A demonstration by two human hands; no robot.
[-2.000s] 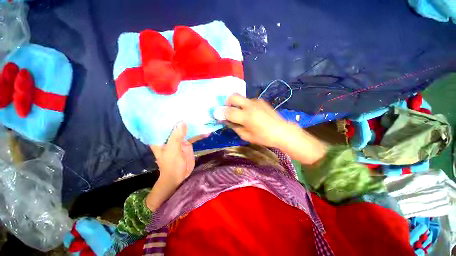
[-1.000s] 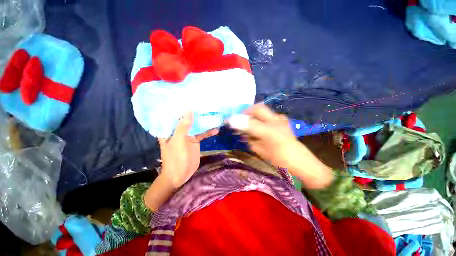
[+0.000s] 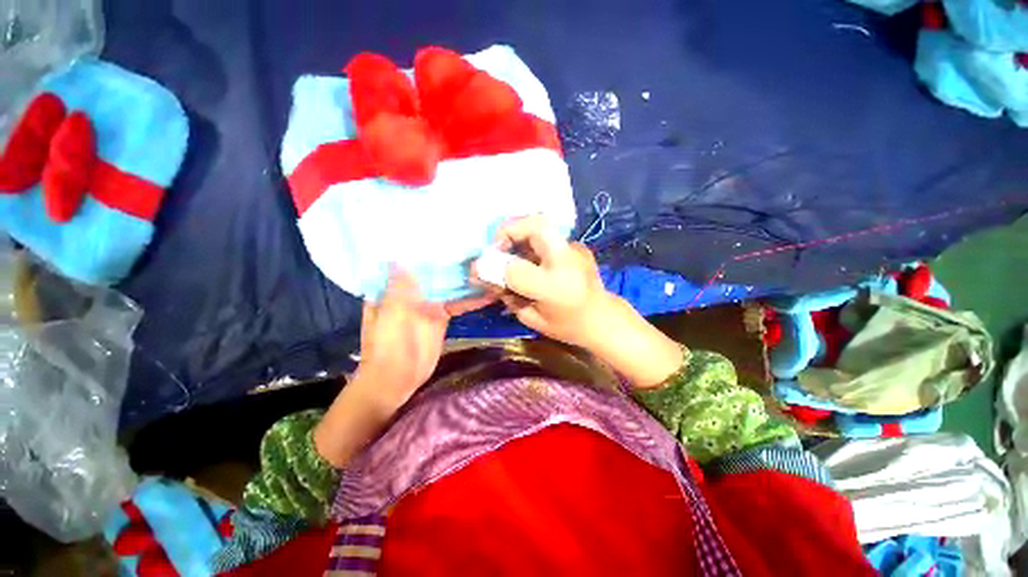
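Observation:
The light-blue plush gift box [image 3: 451, 203] lies at the table's near edge, its red bow [image 3: 423, 118] and red ribbon band facing up. My left hand [image 3: 402, 338] holds its near edge, thumb on top and fingers partly hidden beneath. My right hand [image 3: 547, 282] is at the near right edge with its fingertips pinched together against the plush. A white wrap [image 3: 492, 267] shows on a finger. A small loop of pale-blue thread [image 3: 597, 214] lies just beyond my right hand. The needle cannot be made out.
Another plush gift box [image 3: 96, 169] lies at left above a clear plastic bag [image 3: 62, 417]. More plush lies at far right. A carton at right holds plush under a grey-green cloth [image 3: 907, 355]. Red and dark threads lie along the table edge. Plush shows at lower left.
My right hand has moved left, back onto the plush's near edge, where a second ago it was off to the right. The thread loop is smaller than two seconds ago.

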